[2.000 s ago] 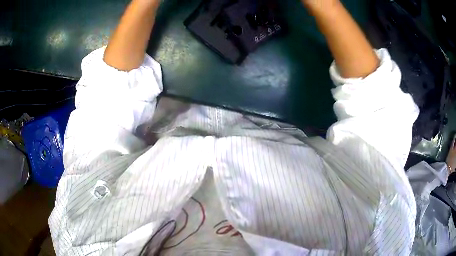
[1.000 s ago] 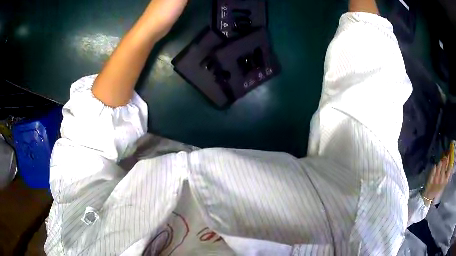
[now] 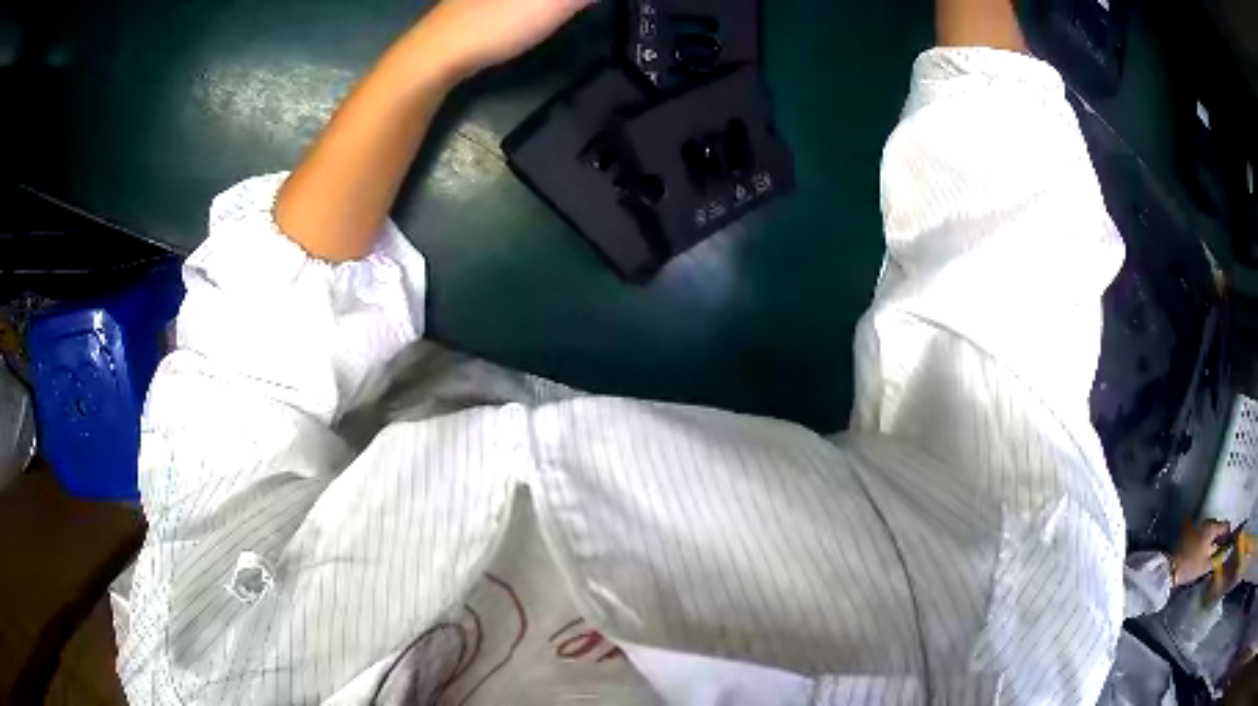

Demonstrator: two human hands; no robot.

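Note:
Several flat black square insert plates (image 3: 704,159) with central cut-outs and pale marks along one edge overlap on the dark green bench (image 3: 580,331), in front of me. My left hand (image 3: 517,25) is at the top edge, left of the plates, partly cut off; its fingers are not clear and I cannot tell if it holds anything. My right hand is beyond the top edge; only the forearm shows at upper right, to the right of the plates.
A blue bin (image 3: 90,400) is at the left, below bench level. Black housings (image 3: 1083,42) lie at upper right. A dark jumbled pile (image 3: 1166,317) is at the right. Another person's hand (image 3: 1203,549) and a pale perforated tray (image 3: 1239,462) are at far right.
Since the first earlier frame, my right forearm has drawn mostly out of view and more of the plates shows. Since the last one, my left hand has moved slightly right. The perforated tray now shows.

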